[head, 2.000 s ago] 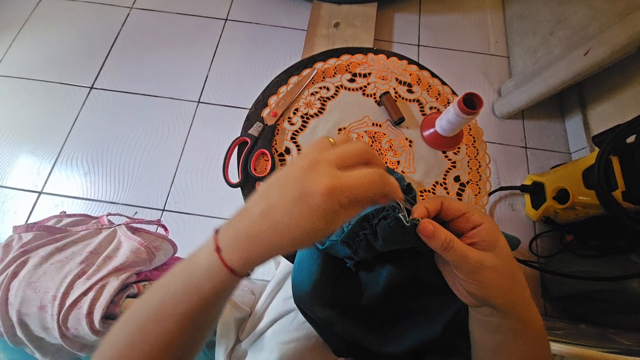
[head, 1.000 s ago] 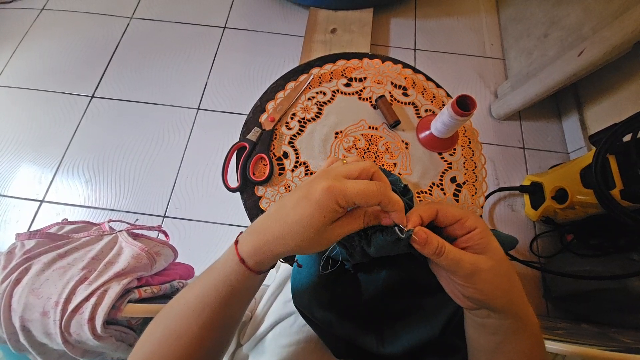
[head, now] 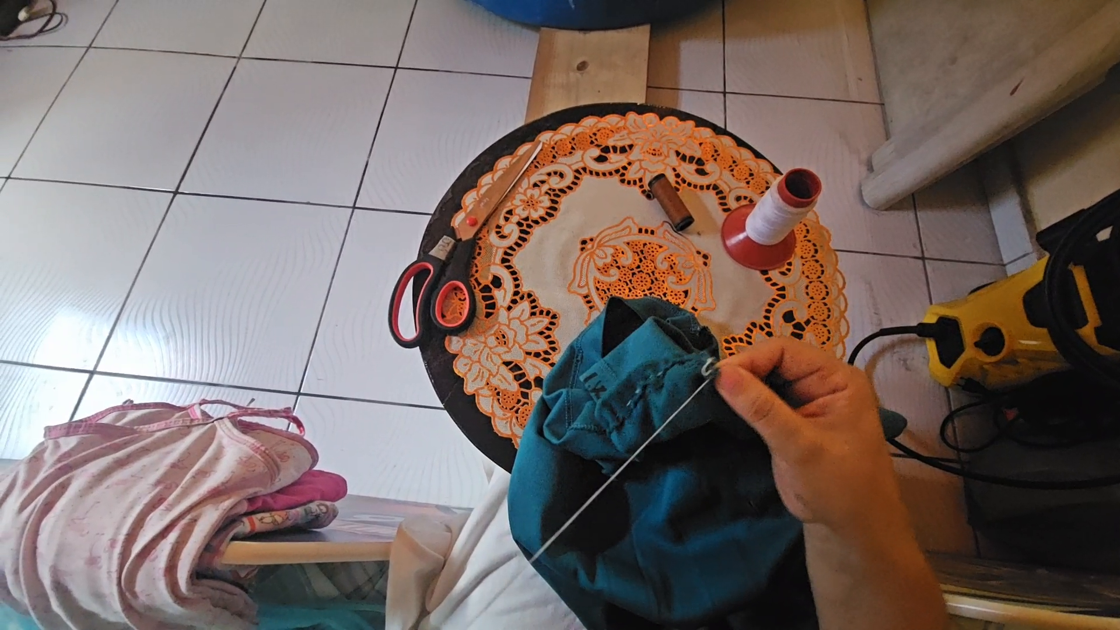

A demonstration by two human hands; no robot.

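Observation:
My right hand (head: 801, 420) pinches the gathered edge of a dark teal garment (head: 647, 516) between thumb and fingertips. A small metal hook or pin (head: 709, 367) shows at those fingertips. From there a pale thread or cord (head: 612, 477) runs taut down to the left across the fabric. My left hand is out of view. Beyond the garment, on the round table with an orange and white openwork doily (head: 560, 210), lie scissors with black and red handles (head: 455, 254), a dark thread spool (head: 670, 203) and a white thread cone on a red base (head: 774, 219).
Folded pink clothes (head: 149, 499) rest on a wood-edged surface (head: 306, 551) at lower left. A yellow and black power tool (head: 1006, 324) with black cables is at the right. A wooden board (head: 591, 70) and a blue round object (head: 595, 10) are behind the round table.
My left hand has left the fabric and gone out of view. The pale thread or cord is now stretched across the garment. My right hand still holds the fabric's edge.

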